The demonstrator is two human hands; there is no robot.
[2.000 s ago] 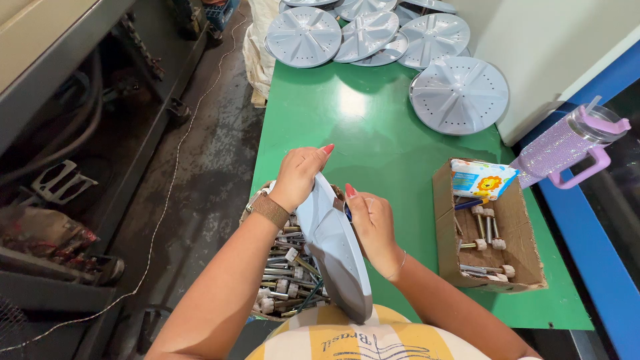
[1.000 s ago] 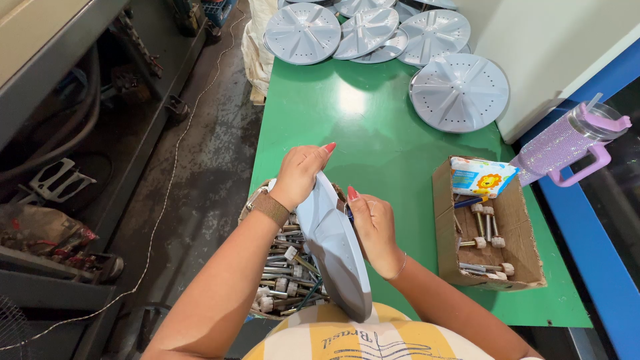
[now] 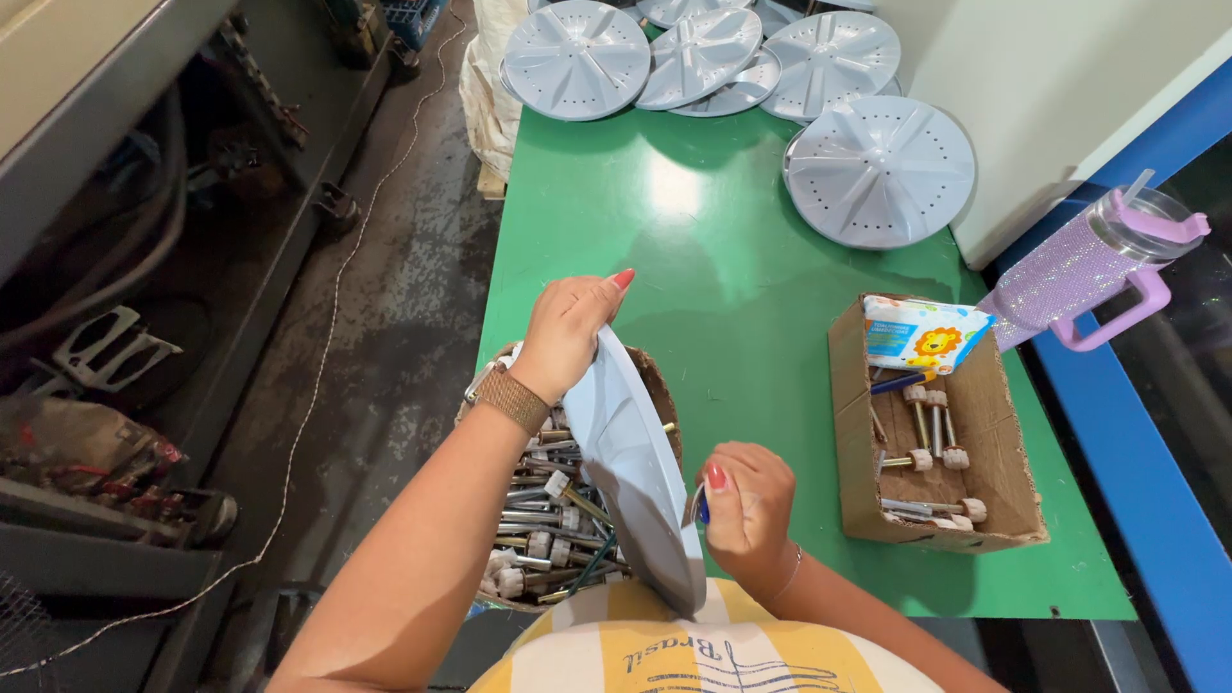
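Note:
My left hand [image 3: 570,332] grips the top rim of a pale grey ribbed plastic disc [image 3: 635,462], which stands on edge and leans against my shirt. My right hand [image 3: 749,505] is closed around a small tool with a blue part [image 3: 704,507]; its thin metal end meets the disc's right rim. Most of the tool is hidden by the fingers. Behind and below the disc, a round box [image 3: 664,385] holds many metal shafts with whitish knurled heads [image 3: 556,484].
Similar discs [image 3: 881,173] lie at the back of the green table [image 3: 731,366]. At right stand a cardboard box [image 3: 852,452] with shafts and a wipes pack [image 3: 924,335], and a glittery lilac tumbler [image 3: 1088,255]. A dark machine frame [image 3: 279,318] is at left, beyond a cord on the floor.
My right hand has moved down along the disc's rim, toward my body. My left hand keeps its hold near the top of the disc.

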